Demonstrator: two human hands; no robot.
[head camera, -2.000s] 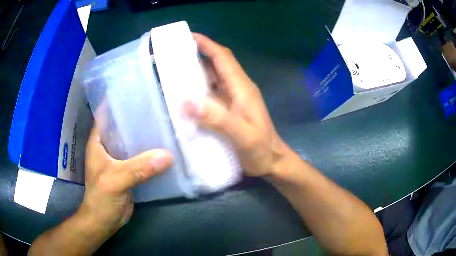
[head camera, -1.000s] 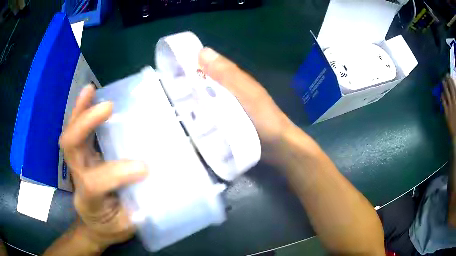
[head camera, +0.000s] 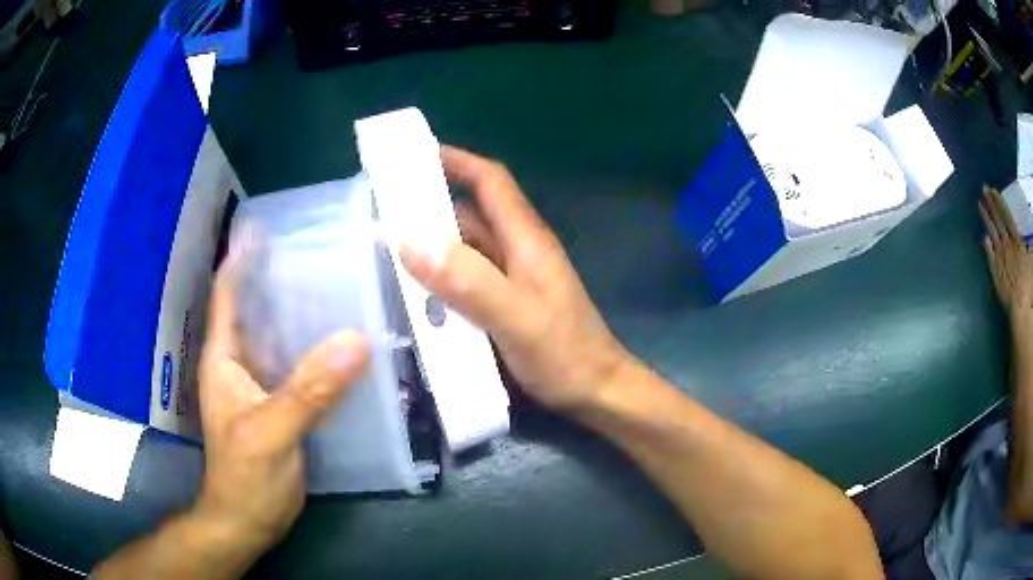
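Note:
A frosted clear tub (head camera: 323, 272) is held on its side in front of me. My left hand (head camera: 266, 397) grips it, thumb on the near face. A white cover (head camera: 436, 283) stands along the tub's right side, with a small dark oval on its side. My right hand (head camera: 521, 283) holds the cover, thumb on its side and fingers behind it. A gap shows between cover and tub, wider toward the near end, with dark parts inside that are too blurred to tell.
An open blue and white carton (head camera: 181, 306) stands at the left. A second carton (head camera: 742, 221) at the right holds a white unit (head camera: 833, 176). A black radio-like unit (head camera: 453, 20) and a blue bin (head camera: 227, 40) are at the back. Another person's hand (head camera: 1004, 249) is at the right edge.
The cover was closer against the tub, then tilted away with its inside showing. Now it is turned back alongside the tub, with a gap. Both hands keep their holds.

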